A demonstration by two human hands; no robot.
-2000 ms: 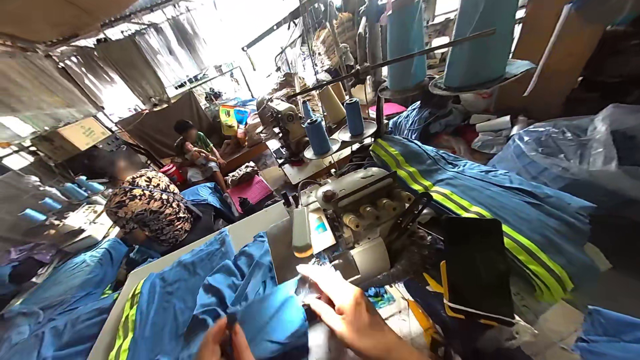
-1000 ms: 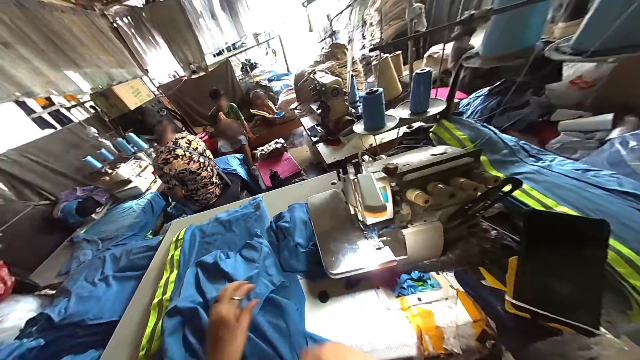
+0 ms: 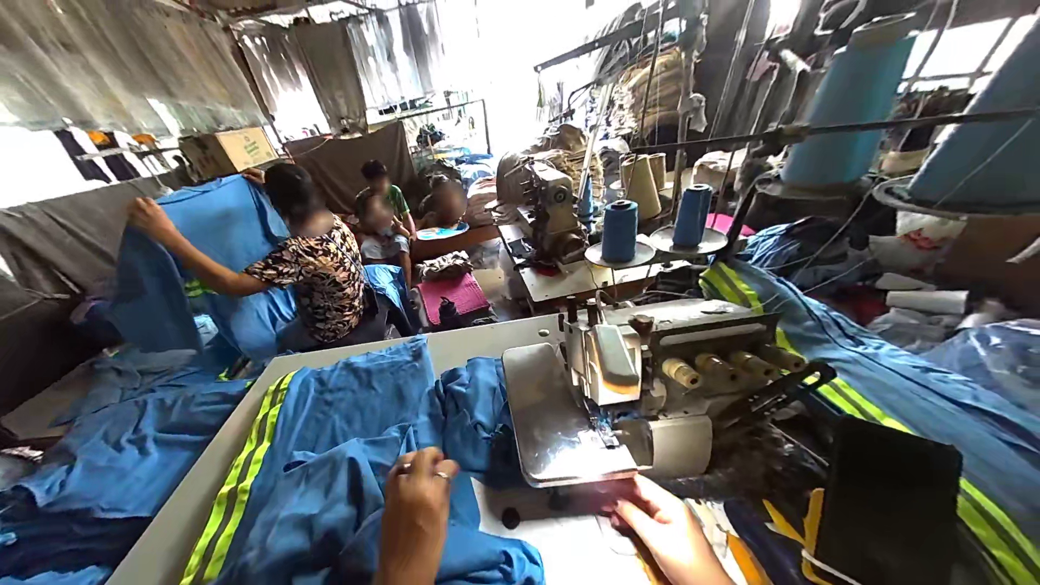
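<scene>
An overlock sewing machine [image 3: 674,349] stands at the middle right, its shiny metal cloth plate [image 3: 561,422] jutting left under the needle area. My right hand [image 3: 662,520] is at the plate's lower right edge, fingertips touching or just below it; whether it grips anything is unclear. My left hand [image 3: 418,504], with rings on it, rests on bunched blue fabric [image 3: 341,487], its fingers curled; a hold on the cloth cannot be made out. Yellow-green reflective stripes [image 3: 244,479] run down the left side of this fabric on the white table.
Blue thread spools [image 3: 620,231] and large thread cones [image 3: 853,114] stand behind the machine. A dark flat object [image 3: 886,496] is at right. More striped blue fabric [image 3: 861,366] lies beyond. A person [image 3: 317,260] at left holds up blue cloth; several people sit behind.
My right hand has moved to the cloth plate's edge. My left hand, with fingers spread a second ago, is now curled. The person at left has raised a blue cloth.
</scene>
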